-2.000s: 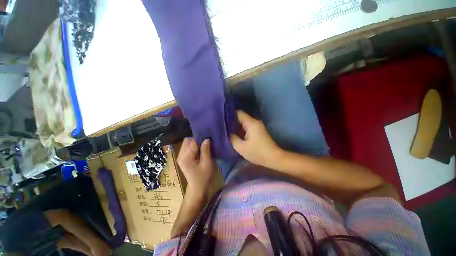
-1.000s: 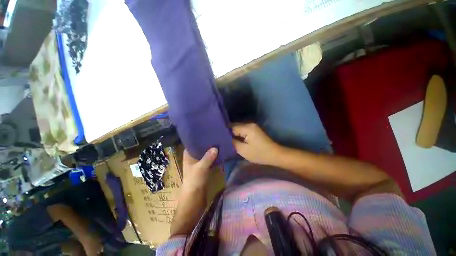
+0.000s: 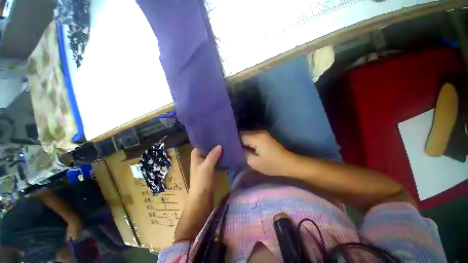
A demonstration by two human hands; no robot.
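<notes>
A long plain purple fabric strip (image 3: pixel 197 77) runs from the top of the picture across the white table (image 3: pixel 128 67) and hangs over its front edge into my lap. My left hand (image 3: pixel 205 163) grips the strip's lower left edge, thumb on top. My right hand (image 3: pixel 264 151) holds its lower right edge with bent fingers; the fingertips are partly hidden. A dark frayed edge shows along the strip's right side.
A brown carton (image 3: pixel 159 215) with handwriting stands at the left, with a black-and-white print piece (image 3: pixel 155 168) on it. A blotched cloth (image 3: pixel 49 97) lies by a blue rim (image 3: pixel 71 92). Another person's arm (image 3: pixel 60 208) is at lower left. A tan sole (image 3: pixel 443 120) lies at right.
The fold near my right hand now lies flatter, and both hands remain at the strip's lower end. The purple piece on the carton's left is gone from there; the other person's arm has moved.
</notes>
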